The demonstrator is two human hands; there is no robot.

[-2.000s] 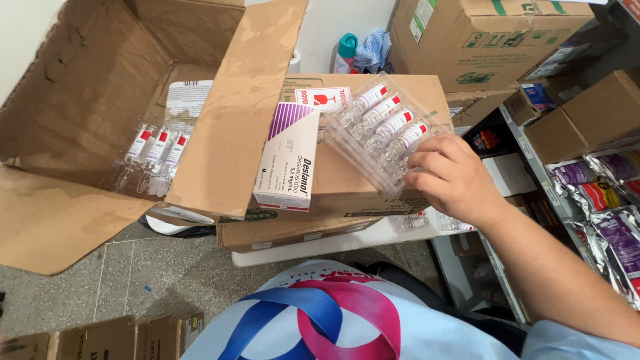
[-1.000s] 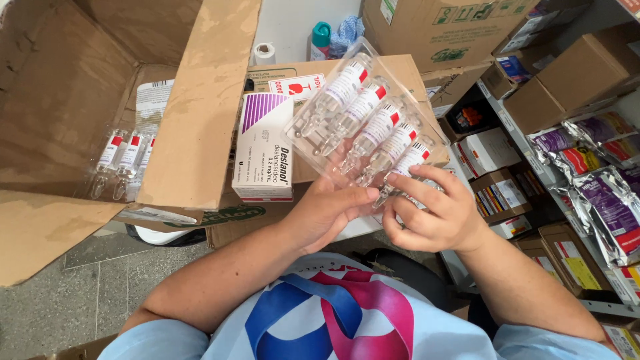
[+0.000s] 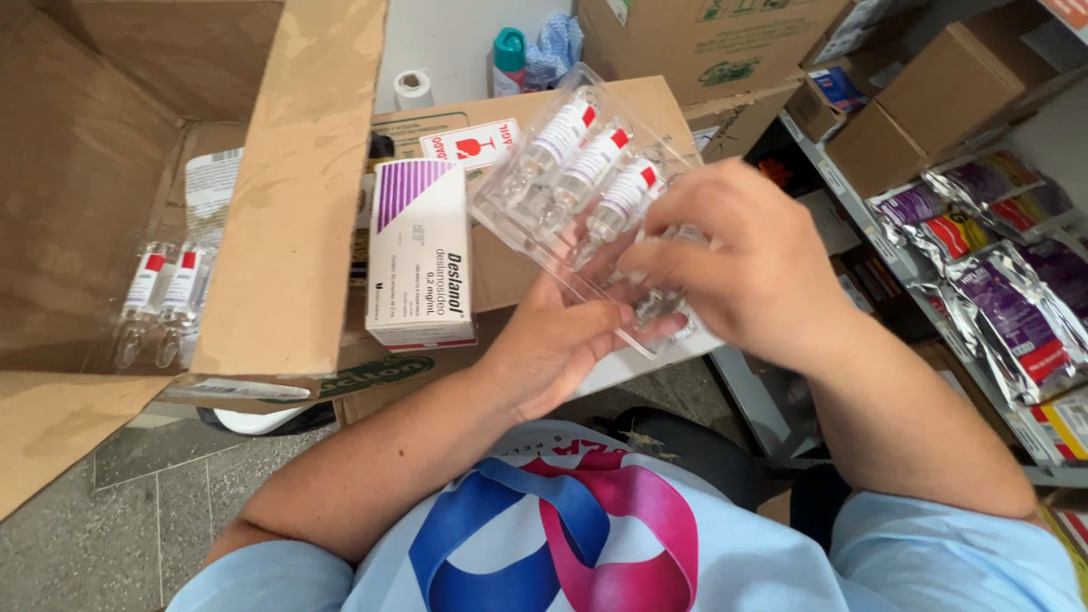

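Note:
My left hand [image 3: 552, 344] holds a clear plastic blister tray [image 3: 527, 234] by its near end, tilted over a cardboard box. Three glass ampoules [image 3: 625, 197] with white labels and red marks show plainly in it. Over the tray's right part is my right hand [image 3: 731, 255], blurred, fingers bent; whether it holds an ampoule cannot be told. Left of the tray a white and purple Deslanol carton [image 3: 421, 255] lies on the cardboard box [image 3: 501, 289]. More ampoules [image 3: 180, 285] lie inside the open cardboard box [image 3: 293, 187] at the left.
Behind stand a paper roll [image 3: 413, 89], a teal-capped spray can [image 3: 509, 64], a blue and white cloth [image 3: 557, 49] and a large carton [image 3: 705, 42]. At the right, a metal shelf [image 3: 858, 212] holds cardboard boxes and silver and purple pouches [image 3: 1011, 314].
My left hand, not seen two seconds ago, came to hold the tray by one second ago. My right hand has lifted from the ampoules' lower ends toward the right. Fewer ampoules show plainly in the tray.

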